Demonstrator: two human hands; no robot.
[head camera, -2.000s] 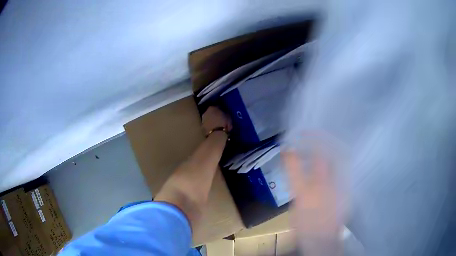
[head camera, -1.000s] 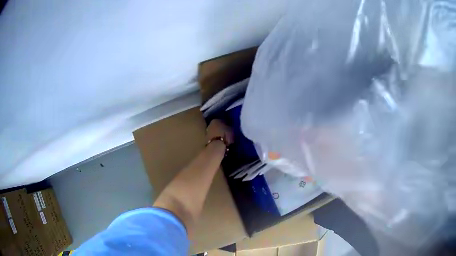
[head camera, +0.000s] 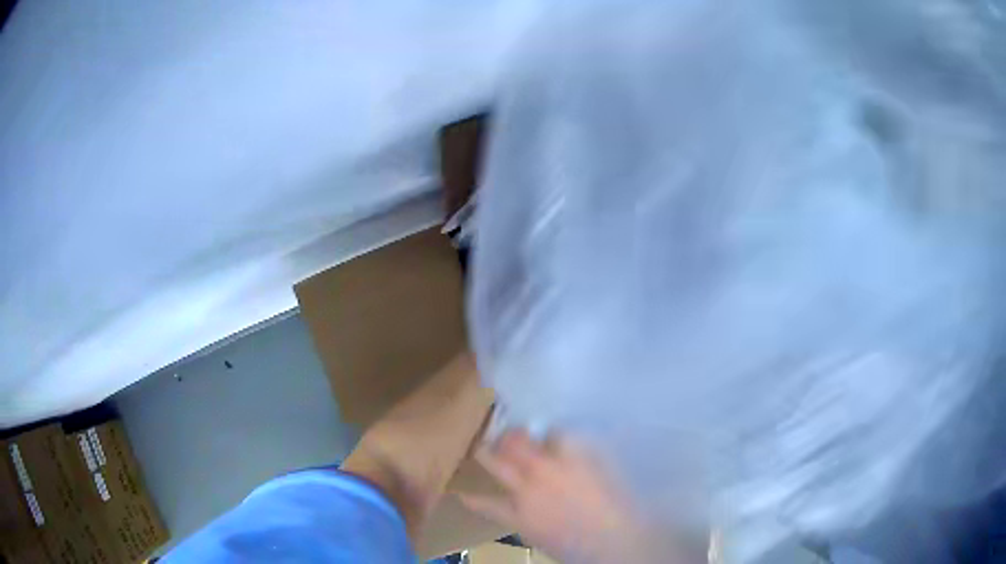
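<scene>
A large clear poly bag (head camera: 706, 253), blurred and crinkled, fills the right half and covers most of an open brown carton (head camera: 386, 320). Only the carton's left flap and a back corner show, with a bit of white flap inside. My left forearm, in a blue sleeve, reaches over the carton flap. My left hand (head camera: 469, 380) is mostly hidden at the bag's edge, its fingers out of sight. My right hand (head camera: 552, 485) is blurred at the bag's lower left edge, close to my left wrist. Its grip on the bag is unclear.
A large white covered surface (head camera: 221, 143) spans the upper left. Brown cartons with printed labels (head camera: 83, 485) stand at the lower left. Grey floor (head camera: 232, 419) lies between them and the open carton. Part of another carton shows at the bottom edge.
The bag has spread left and down over the carton, hiding the blue boxes seen before. My right hand has moved left and down, towards my left wrist. My left hand is now mostly covered.
</scene>
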